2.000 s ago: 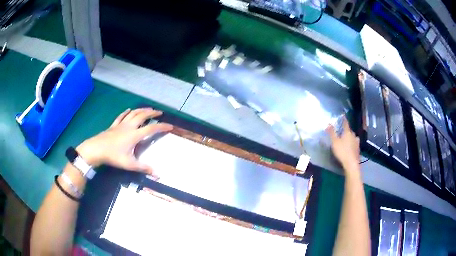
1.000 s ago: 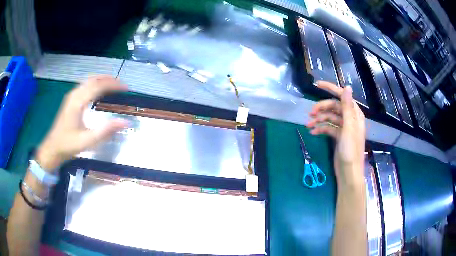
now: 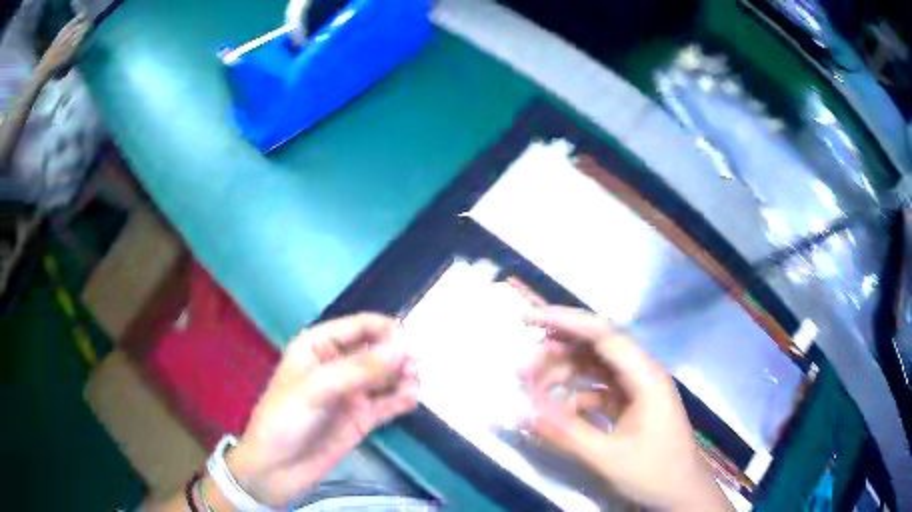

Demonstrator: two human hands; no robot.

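Two long, glaring LCD panels lie side by side in a black foam tray. The far panel has a copper-brown strip along its far edge and white tabs at its right end. The near panel is partly hidden by my right hand. My left hand is at the near panel's left edge, fingers bent. My right hand is over the near panel, fingers curled. Both are blurred, and I cannot tell whether either holds something thin.
A blue tape dispenser stands on the green bench at the back left. Crumpled clear film lies at the far right. Turquoise scissors show at the lower right. An open carton with red sheets is at left. Another person's arm shows top left.
The view has swung left, bringing the whole dispenser side, the carton and another person's arm into sight. Both my hands have come together over the near panel; they were wide apart before.
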